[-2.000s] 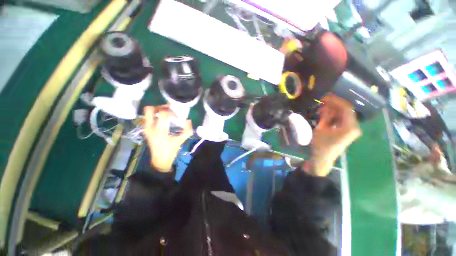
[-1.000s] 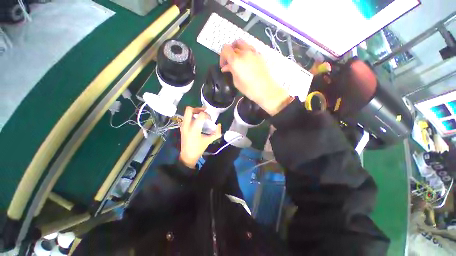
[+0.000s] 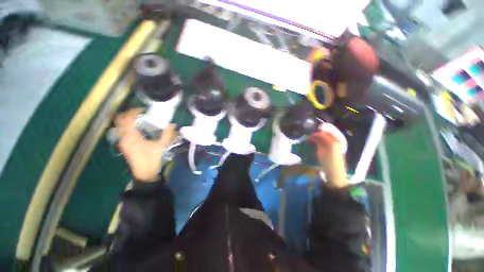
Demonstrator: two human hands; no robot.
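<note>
Several white security cameras with black heads stand in a row. My left hand (image 3: 140, 151) is at the white base of the leftmost camera (image 3: 159, 85), with thumb and fingers around it; blur hides the exact contact. The second camera (image 3: 204, 125) has its head tilted, with a dark short part above it. The third camera (image 3: 244, 119) and fourth camera (image 3: 289, 133) stand to its right. My right hand (image 3: 331, 156) lies on the white computer mouse (image 3: 339, 137), right of the fourth camera.
A white keyboard (image 3: 244, 53) lies behind the cameras, below a monitor (image 3: 297, 13). A yellow tape roll (image 3: 321, 94) and a black printer (image 3: 395, 98) are at right. A curved yellow rail (image 3: 74, 122) runs along the left.
My left hand has moved from the second camera to the leftmost one. My right hand has left the second camera's head and moved right to the mouse. The view has shifted.
</note>
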